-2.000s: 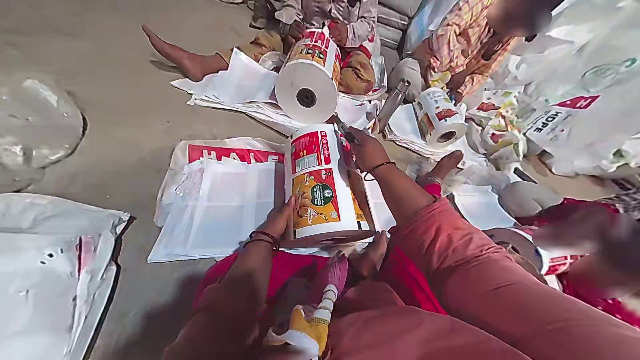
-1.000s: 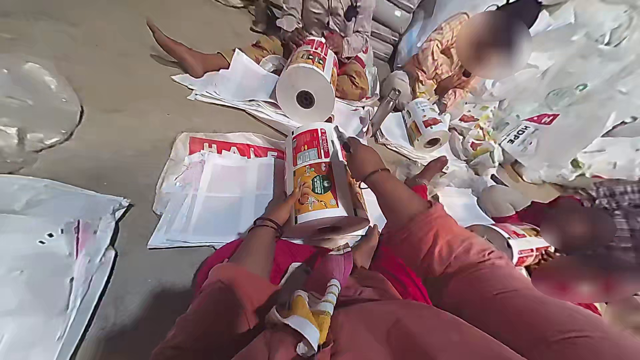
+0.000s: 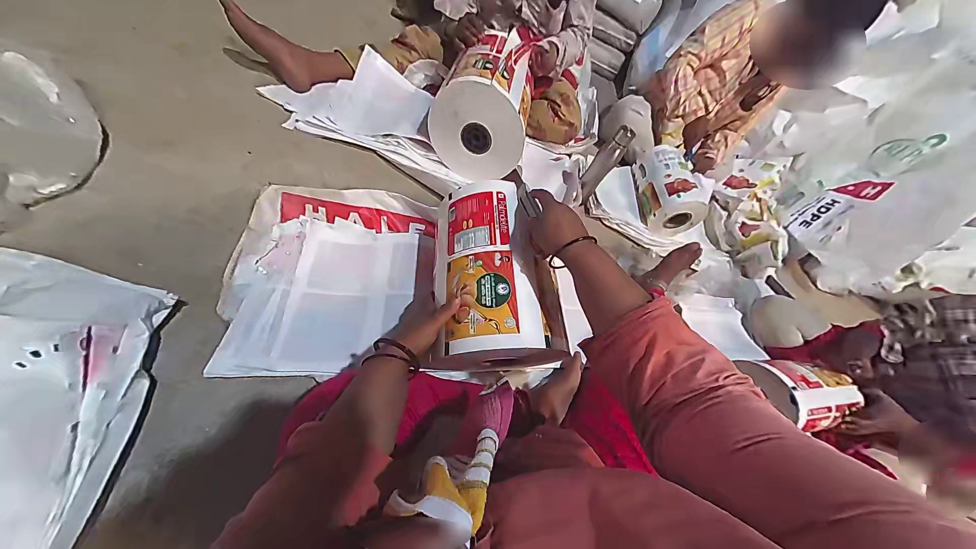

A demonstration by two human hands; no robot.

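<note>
A roll of printed packaging film [image 3: 486,282], with red and yellow panels, lies between my hands in front of my lap. My left hand [image 3: 429,324] rests on its lower left side, fingers spread over the yellow panel. At the roll's upper right, my right hand [image 3: 555,225] grips a small thin grey tool [image 3: 528,203], perhaps a blade; its kind is unclear. White sheets [image 3: 343,290] lie in a stack under and left of the roll, on a white sack [image 3: 263,210] with a red printed band. A striped knitted cloth [image 3: 480,465] hangs over my lap.
Across from me a person holds a larger film roll [image 3: 476,130] beside stacked white sheets [image 3: 381,99]. Another film roll [image 3: 671,191] and crumpled film scraps [image 3: 755,213] lie to the right. White plastic sheeting [image 3: 69,366] covers floor at left. Other people sit at upper and lower right.
My left hand's fingers have shifted slightly on the roll, while my right hand stays near its upper right edge. At upper right, the seated person has leaned and moved their head.
</note>
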